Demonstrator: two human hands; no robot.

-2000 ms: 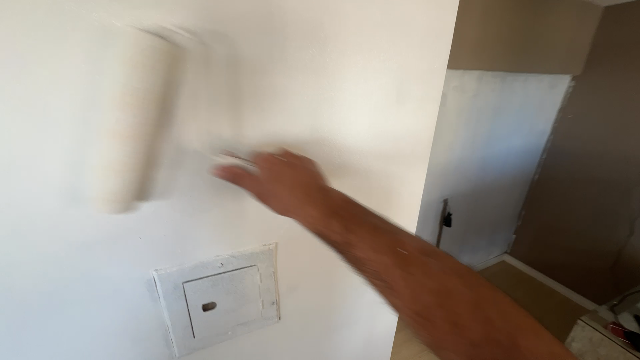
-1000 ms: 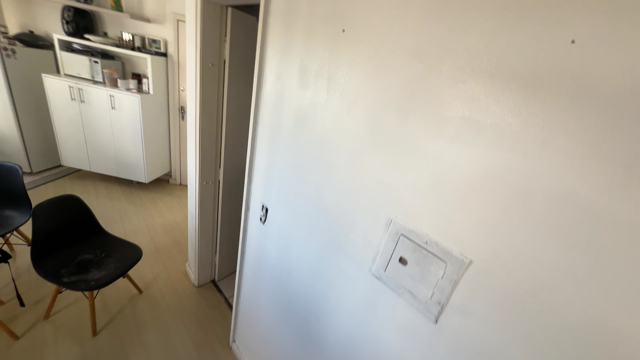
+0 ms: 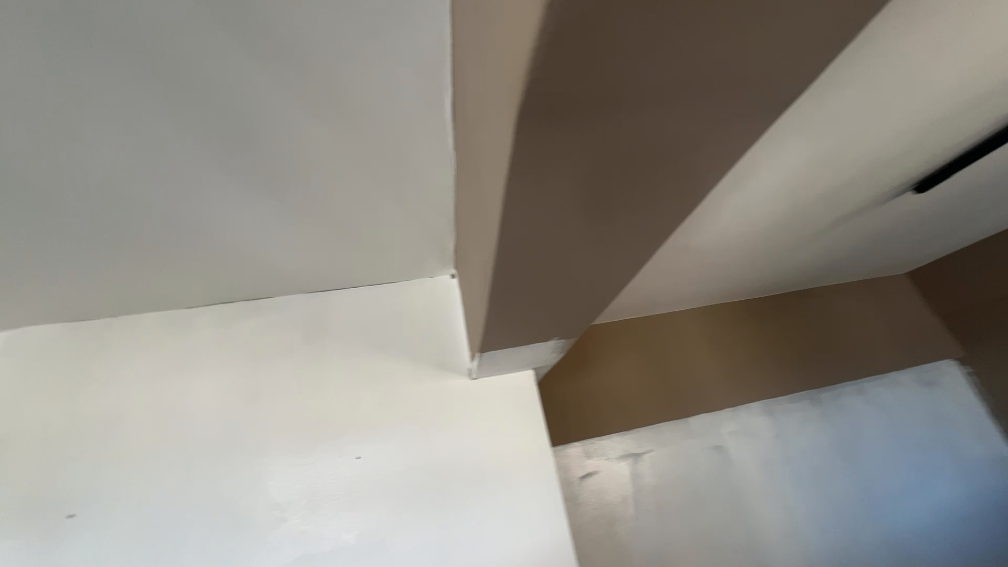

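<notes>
Neither of my hands shows in the head view now, and the paint roller is out of sight too. A white wall (image 3: 236, 425) fills the lower left, with a glossier patch (image 3: 315, 496) and two small dark spots on it. It meets the pale ceiling (image 3: 220, 142) along a thin dark line. At the right end of this wall, a brown beam (image 3: 614, 157) comes down, with a whitish strip (image 3: 516, 358) across its lower end.
Beyond the wall's right edge stands another wall, brown (image 3: 709, 362) at the top and unevenly white (image 3: 772, 472) below. A black bar-shaped fixture (image 3: 961, 161) is on the ceiling at the upper right.
The view has swung far up to the ceiling. The arm and the paint roller, seen two seconds ago at the white wall, are out of view, as are the wall panel and black chairs.
</notes>
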